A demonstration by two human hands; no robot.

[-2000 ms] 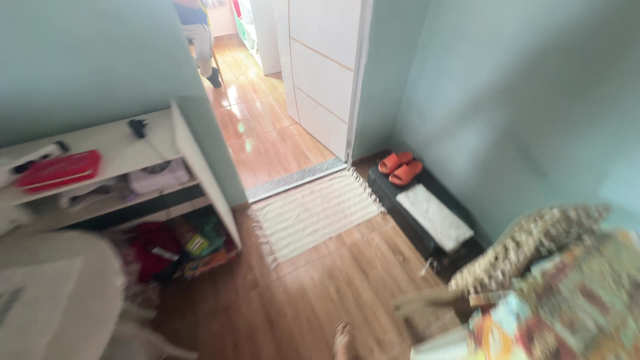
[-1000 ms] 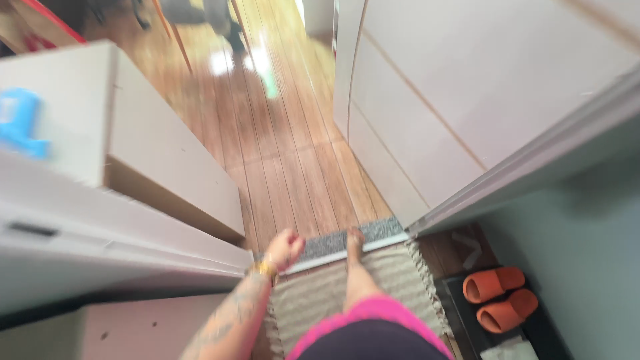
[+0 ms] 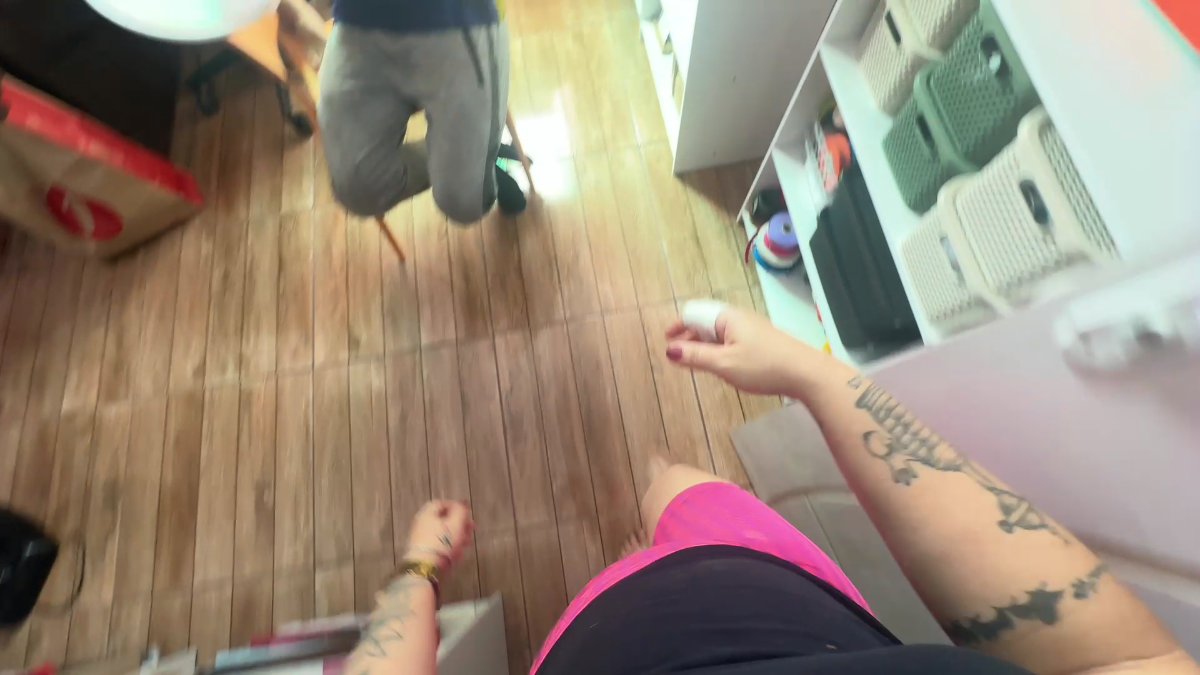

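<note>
My left hand (image 3: 442,532) hangs low over the wood-look floor (image 3: 553,394), fingers curled in, with a gold-coloured band at the wrist. It is beside the corner of a light-coloured piece of furniture (image 3: 473,633) at the bottom edge, and nothing shows in it. My right hand (image 3: 741,349) is out to the right, fingers loosely bent, a white wrap (image 3: 703,319) around a finger. Nothing else is seen in that hand. The white shelf unit (image 3: 905,253) stands just beyond it, holding woven-look plastic baskets (image 3: 1022,211), a black case (image 3: 862,262) and spools (image 3: 780,234).
A person in grey trousers (image 3: 412,103) sits on a chair ahead. A paper bag with a red top (image 3: 94,187) stands at the left, with a black object (image 3: 23,562) below it. White cabinet (image 3: 722,84) stands beyond the shelves; a pale door (image 3: 1059,394) is at right.
The view has moved through the doorway into the room with the seated person. The threshold and orange slides have left the view. My right hand has come into view; my left remains low.
</note>
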